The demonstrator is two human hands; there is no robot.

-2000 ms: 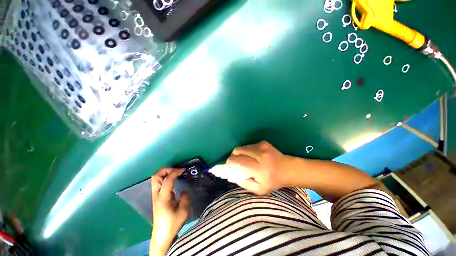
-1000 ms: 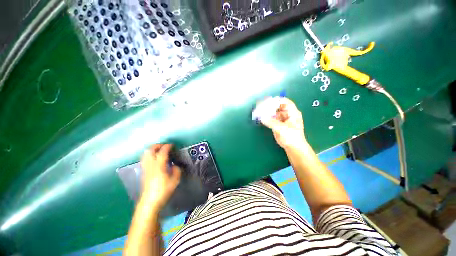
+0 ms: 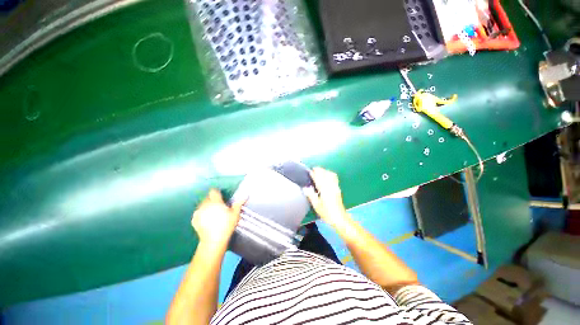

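Note:
A flat dark grey panel [image 3: 272, 200] is tilted up over the bench's front edge, its surface showing bright reflections. My left hand [image 3: 216, 219] grips its left edge. My right hand [image 3: 325, 193] grips its upper right side, with the fingers partly behind it. The panel's far end is dark; round openings cannot be made out. A small white bottle [image 3: 376, 110] with a blue tip lies on the green bench [image 3: 159, 139], away from both hands.
A yellow air gun [image 3: 434, 109] with a hose lies at the right among scattered white rings [image 3: 427, 152]. Behind are a clear bag of black rings [image 3: 254, 54], a black tray [image 3: 369, 38] and an orange-red tray [image 3: 504, 28]. Cardboard boxes [image 3: 509, 285] stand below right.
The bottle has left my right hand and lies on the bench near the air gun. My right hand has moved back to the panel, which is now lifted and tilted between both hands. The view has shifted.

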